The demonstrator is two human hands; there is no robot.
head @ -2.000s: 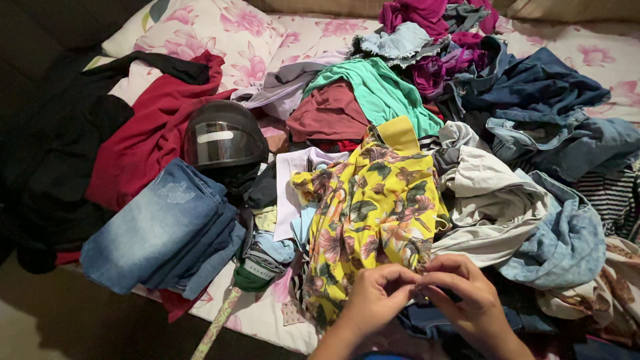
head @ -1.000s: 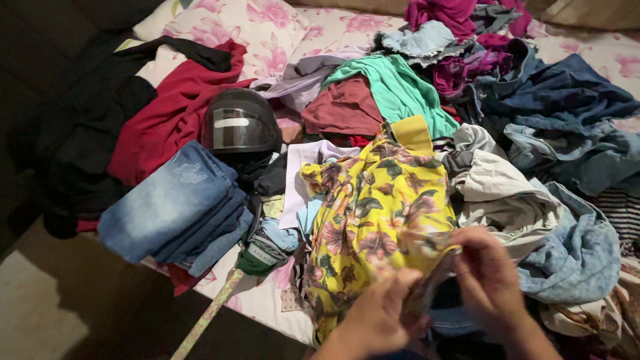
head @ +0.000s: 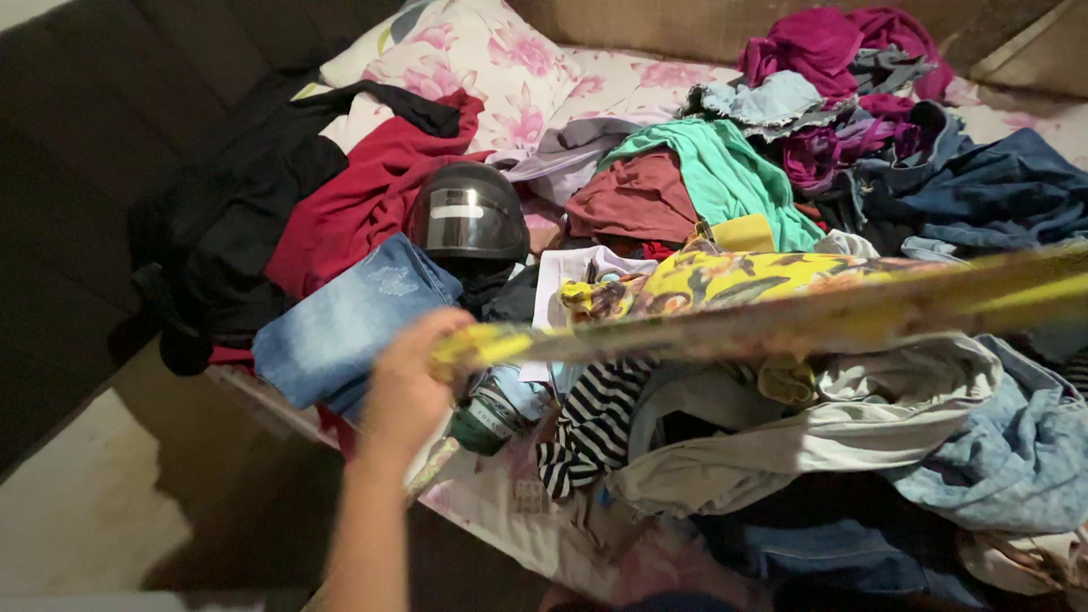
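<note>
My left hand (head: 412, 387), blurred, grips one end of the yellow floral garment (head: 731, 289) near the folded jeans. The garment stretches from that hand across the pile to the right edge of the view, its lower edge blurred by motion. My right hand cannot be seen; it may be beyond the right edge. Below the garment lie a black-and-white striped cloth (head: 595, 416) and light grey trousers (head: 799, 450). A folded stack of blue jeans (head: 357, 314) lies just left of my left hand, with a black helmet (head: 469, 212) behind it.
Green (head: 731, 170) and dusty red (head: 633, 200) clothes lie at the middle back. Magenta clothes (head: 807, 51) and dark blue denim (head: 1003, 187) are heaped at the back right. Red (head: 365, 195) and black (head: 229, 212) garments lie left, near a floral pillow (head: 484, 68). The floor (head: 93, 501) shows lower left.
The yellow floral garment has been lifted and spread sideways, uncovering the striped cloth. My left hand has moved left with its edge. My right hand has gone out of view.
</note>
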